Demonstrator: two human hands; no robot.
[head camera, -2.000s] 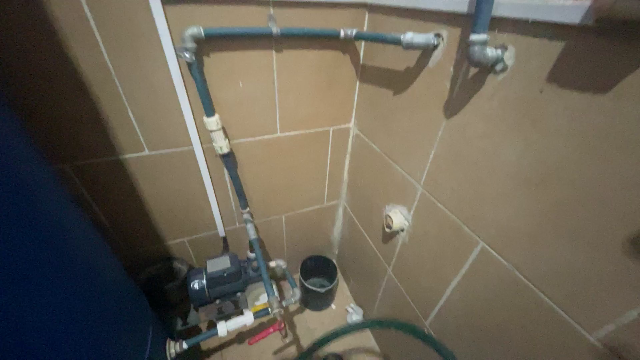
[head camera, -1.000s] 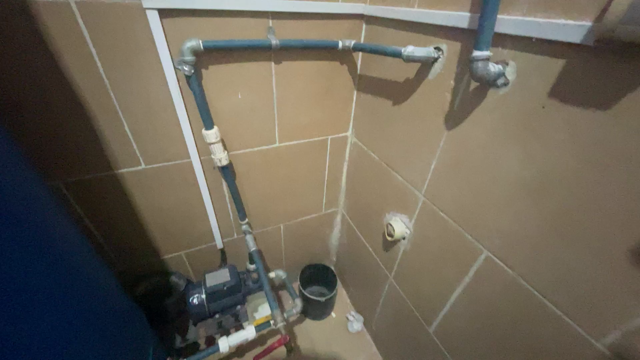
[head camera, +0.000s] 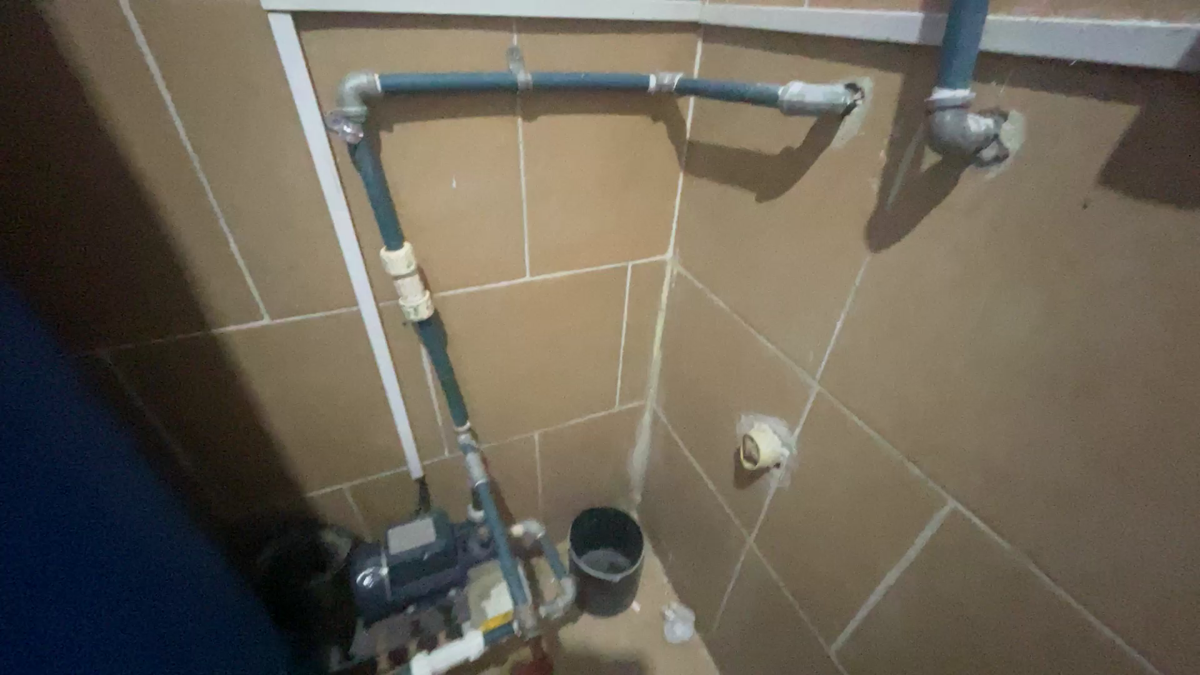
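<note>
Neither my left hand nor my right hand shows in the head view. An electric water pump (head camera: 412, 562) with a dark blue motor sits low at the left. From it a blue pipe (head camera: 445, 375) climbs the tiled wall through a cream union fitting (head camera: 407, 283) to a metal elbow (head camera: 356, 94). There a horizontal blue pipe (head camera: 581, 82) runs right and enters the right wall at a metal coupling (head camera: 816, 97). Farther right, another metal elbow (head camera: 961, 131) joins a vertical blue pipe (head camera: 964, 47) to the wall.
A black bucket (head camera: 606, 572) stands in the floor corner, with a crumpled whitish scrap (head camera: 678, 622) beside it. A cream pipe stub (head camera: 761, 448) juts from the right wall. White trunking (head camera: 347, 244) runs down the left wall. A large blue surface (head camera: 84, 506) fills the lower left.
The green hose seen at the bottom two seconds ago is out of view now. The view has tilted up somewhat, and the red handle near the pump is mostly cut off.
</note>
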